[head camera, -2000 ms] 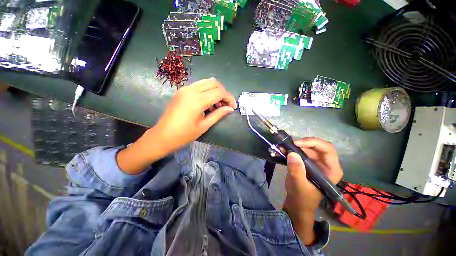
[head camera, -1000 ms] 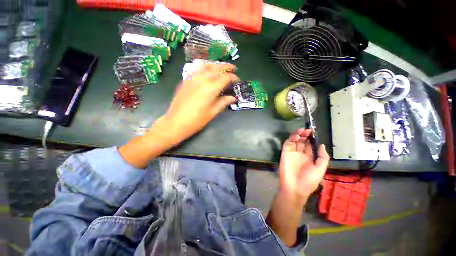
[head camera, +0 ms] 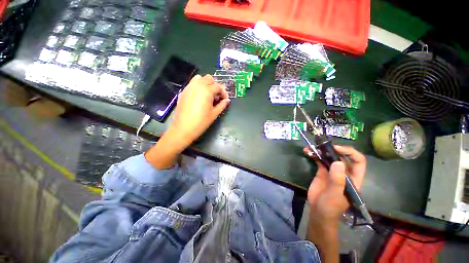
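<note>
My left hand (head camera: 198, 108) is at the bench beside the phone, fingertips bent together by a fanned stack of circuit boards (head camera: 234, 85). Whether it pinches anything is hidden; the red-and-black pieces are not visible. My right hand (head camera: 337, 177) grips the black soldering iron (head camera: 342, 174), with a thin pale tube alongside. Its metal tip points up-left, above a single circuit board (head camera: 280, 130) lying flat in front of me; I cannot tell if it touches anything. Another board (head camera: 342, 97) lies behind a small stack (head camera: 339, 125) to the right. More fanned boards (head camera: 303, 61) lie further back.
A blister tray of boards (head camera: 97, 46) and a black phone (head camera: 172, 85) with white cable lie left. A red compartment tray (head camera: 288, 18) is at the back. A tip-cleaning tin (head camera: 383, 138), round fan (head camera: 421, 87) and white box (head camera: 447, 177) stand right. A red bin (head camera: 411, 247) is below.
My left hand has moved from the boards leftward to beside the phone. The iron has moved from the tin back over the boards. A board now lies apart behind the right-hand stack. The view has shifted.
</note>
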